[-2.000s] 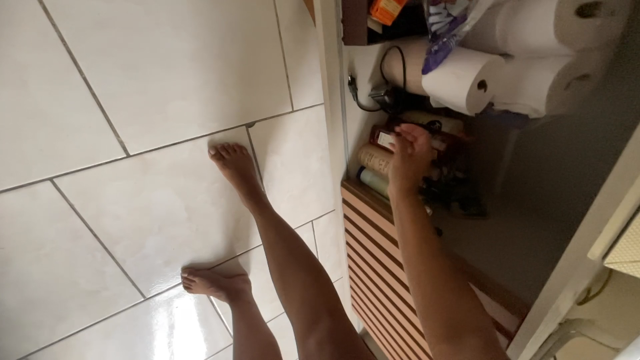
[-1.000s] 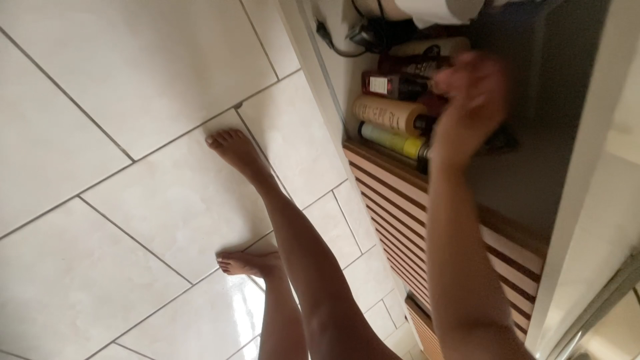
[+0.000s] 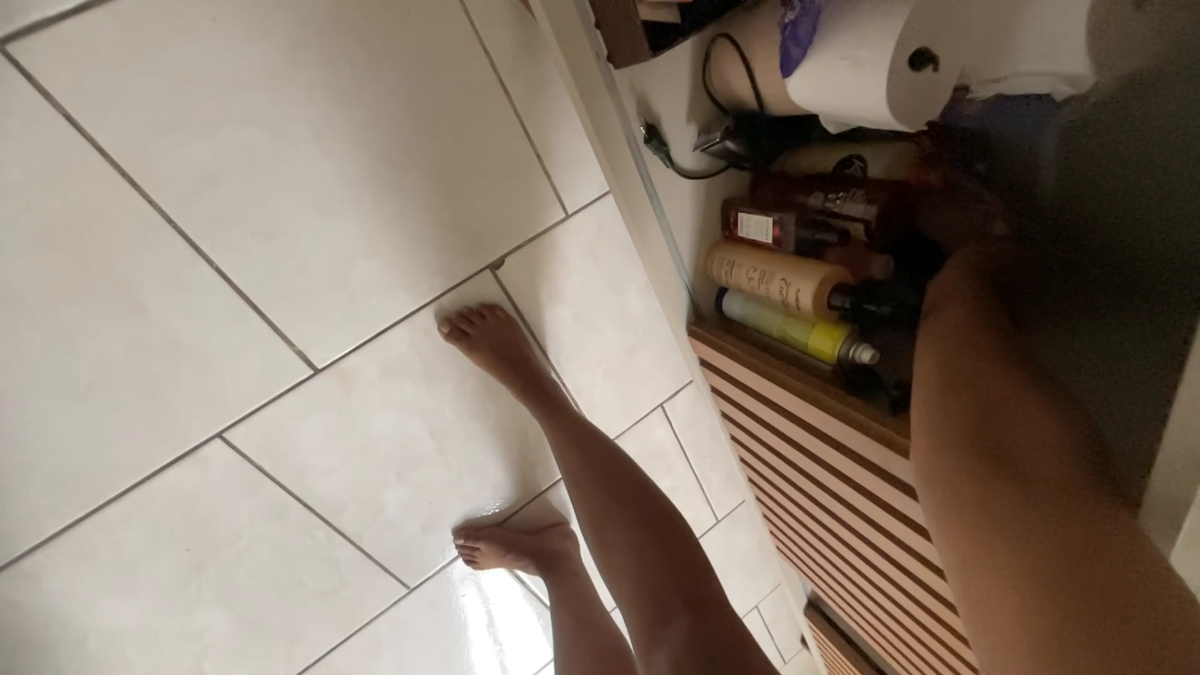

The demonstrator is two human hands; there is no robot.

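Observation:
My right hand [image 3: 970,211] reaches into a cabinet at the upper right, in deep shadow behind a row of bottles. Its fingers are blurred, and whether they hold anything cannot be told. Nearest to it lies a dark red bottle [image 3: 834,199]. Below that are a small red bottle with a pale label [image 3: 757,227], a tan bottle with a black top [image 3: 776,279] and a yellow-and-pale spray can [image 3: 797,328], all on their sides in this view. A black plug with a cord [image 3: 658,145] lies above the bottles. My left hand is out of view.
White paper rolls [image 3: 862,70] and a dark box [image 3: 623,33] occupy the upper part of the cabinet. A slatted wooden panel [image 3: 834,478] borders the bottles below. My bare feet stand on the tiled floor [image 3: 394,469], left of the cabinet's pale edge [image 3: 619,178].
My right hand was in front of the bottles two seconds ago; now it is deeper in the cabinet, in shadow. The view has shifted between frames.

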